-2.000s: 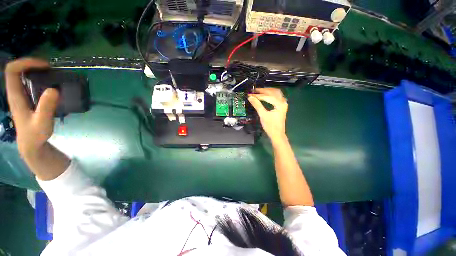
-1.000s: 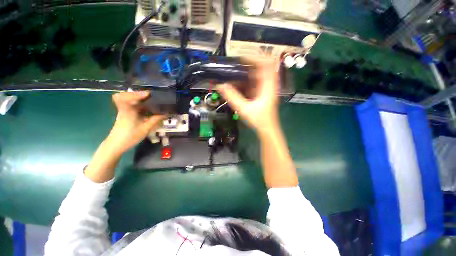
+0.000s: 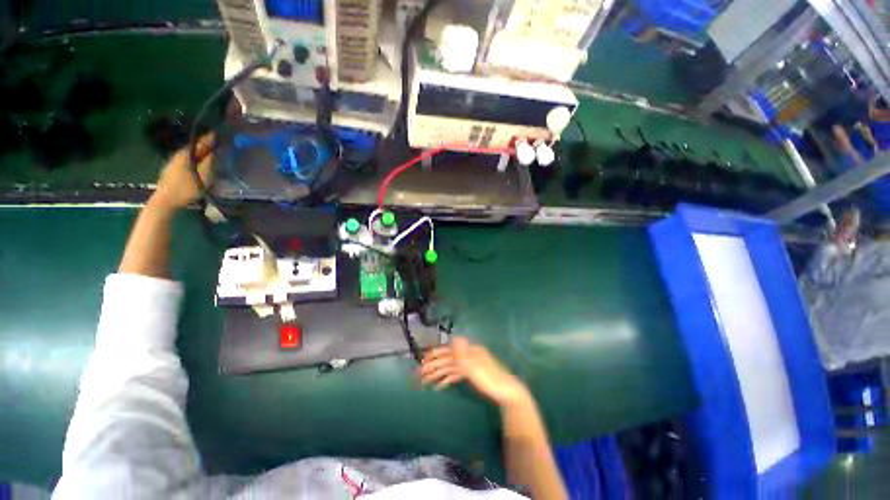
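The black test fixture base plate [image 3: 342,342] lies on the green bench mat. It carries the white socket block [image 3: 239,273], a green circuit board [image 3: 374,278], green-topped buttons [image 3: 387,219] and a red switch [image 3: 290,336]. A dark block [image 3: 293,231] is behind the socket. A black cable [image 3: 408,322] runs down over the fixture's right side. My right hand [image 3: 461,365] is at its lower end, fingers bent; a grip is unclear. My left hand [image 3: 183,178] reaches to the shelf edge at upper left, fingers partly hidden by a black cord and blurred.
A beige instrument [image 3: 488,112] with a red lead [image 3: 410,161] and another instrument [image 3: 312,98] stand above. Blue wire [image 3: 293,161] lies beneath them. A large blue tray [image 3: 683,293] is at right, black adapters [image 3: 654,459] low beside it. A person's arm [image 3: 844,234] shows at far right.
My left hand has moved from beside the socket up and left to the shelf. My right hand has come down from above the boards to the fixture's front right. The view has shifted.
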